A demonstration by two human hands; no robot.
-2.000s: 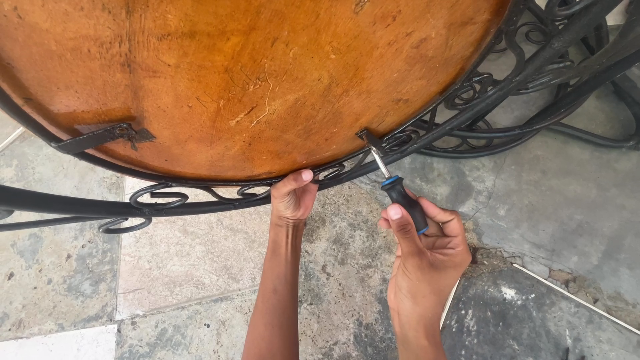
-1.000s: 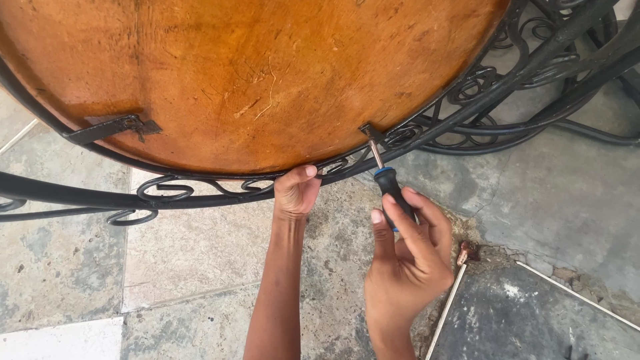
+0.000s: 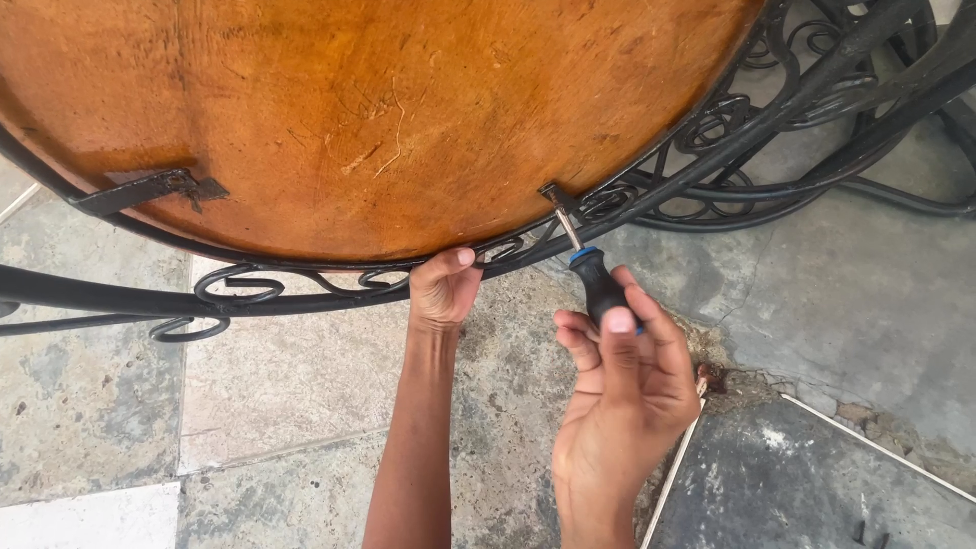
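My left hand (image 3: 446, 286) grips the black scrolled metal frame (image 3: 320, 299) at the lower rim of a round orange-brown wooden panel (image 3: 366, 122), thumb on top. In my right hand (image 3: 625, 381) is a screwdriver (image 3: 598, 282) with a black and blue handle, held between thumb and fingers. Its shaft points up and left, and the tip meets a small dark metal tab (image 3: 550, 191) on the panel near the rim; the screw there is too small to make out. A second metal bracket (image 3: 145, 191) lies against the panel at the left.
Curved black metal bars and scrolls (image 3: 762, 183) crowd the upper right. Below is a floor of worn stone tiles (image 3: 290, 381), with a cracked, broken joint (image 3: 732, 381) right of my right hand and thin pale strips (image 3: 877, 442) along tile edges.
My right hand has shifted its fingers on the screwdriver's handle, while the tip stays at the same tab. My left hand keeps its hold on the frame.
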